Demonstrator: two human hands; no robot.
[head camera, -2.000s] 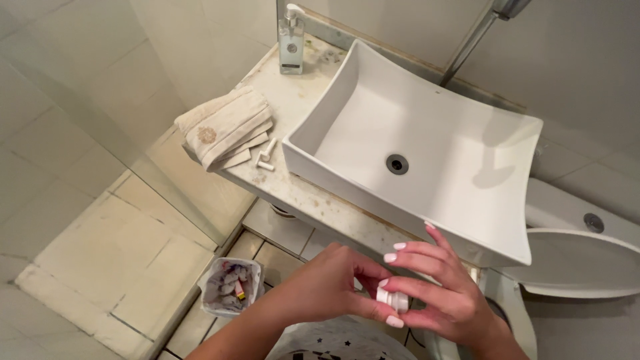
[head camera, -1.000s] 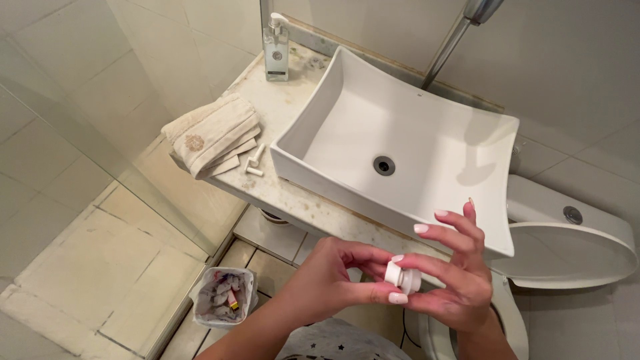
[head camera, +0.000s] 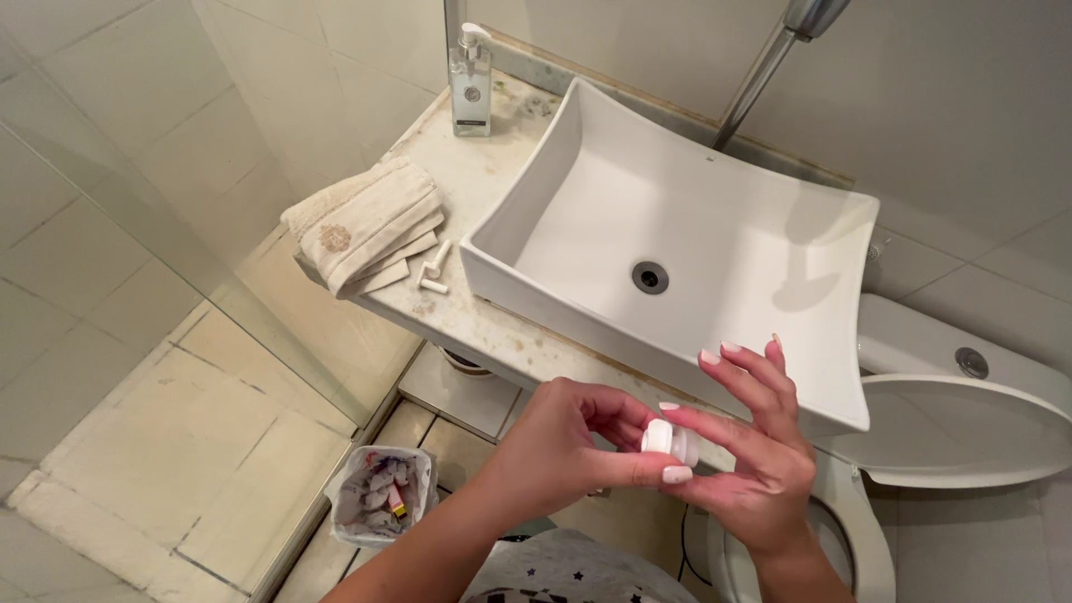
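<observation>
A small round white plastic piece (head camera: 670, 442), which may be a capped container, is pinched between both hands below the front edge of the white vessel sink (head camera: 670, 318). My left hand (head camera: 578, 448) grips its left side with thumb and fingers. On its right side, my right hand (head camera: 749, 444) holds it between thumb and index finger, the other fingers raised. A small white plastic part (head camera: 434, 268) with short arms lies on the marble counter beside folded cream towels (head camera: 368, 222).
A pump soap bottle (head camera: 471, 92) stands at the counter's back left. At left is a glass shower panel (head camera: 209, 276). A lined waste bin (head camera: 339, 502) with paper sits on the floor. The toilet (head camera: 871, 536), its lid (head camera: 963, 431) raised, is at right.
Both hands stay on the small white piece, which has turned a little between the fingers. The view has shifted slightly.
</observation>
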